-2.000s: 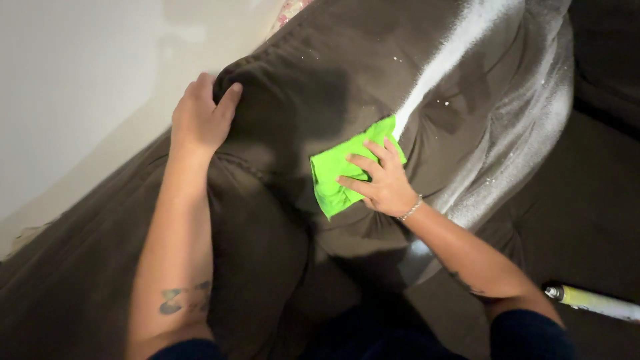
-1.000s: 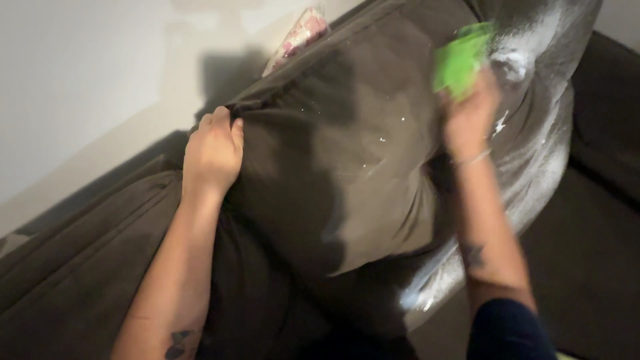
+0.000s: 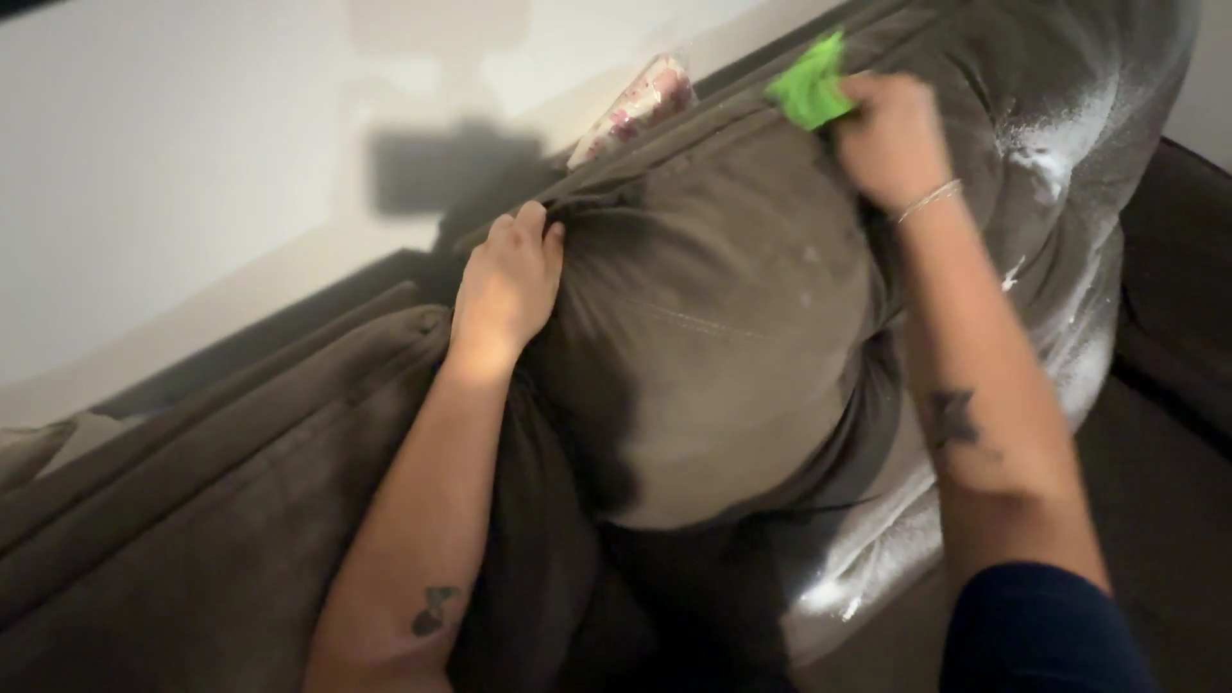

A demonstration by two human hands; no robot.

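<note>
My left hand (image 3: 510,279) grips the top corner of a brown fabric sofa back cushion (image 3: 731,385), fingers curled over its edge. In my right hand (image 3: 895,140) is a bright green cloth (image 3: 813,85), pinched and slightly blurred, at the cushion's upper edge. White foam or powder (image 3: 1059,144) lies on the fabric to the right of that hand. More white residue (image 3: 866,568) streaks the lower right part of the cushion. A faint whitish line crosses the cushion's middle.
A pale wall (image 3: 192,173) rises behind the sofa. A clear-wrapped item with a pink pattern (image 3: 640,106) stands behind the cushion's top edge. Another brown cushion (image 3: 221,491) extends at the left, and a dark brown sofa section (image 3: 1179,279) is at the right.
The green cloth in my right hand has moved from the cushion's middle up to its top edge. The white streak that ran down toward the cloth no longer shows there. My left hand keeps its hold.
</note>
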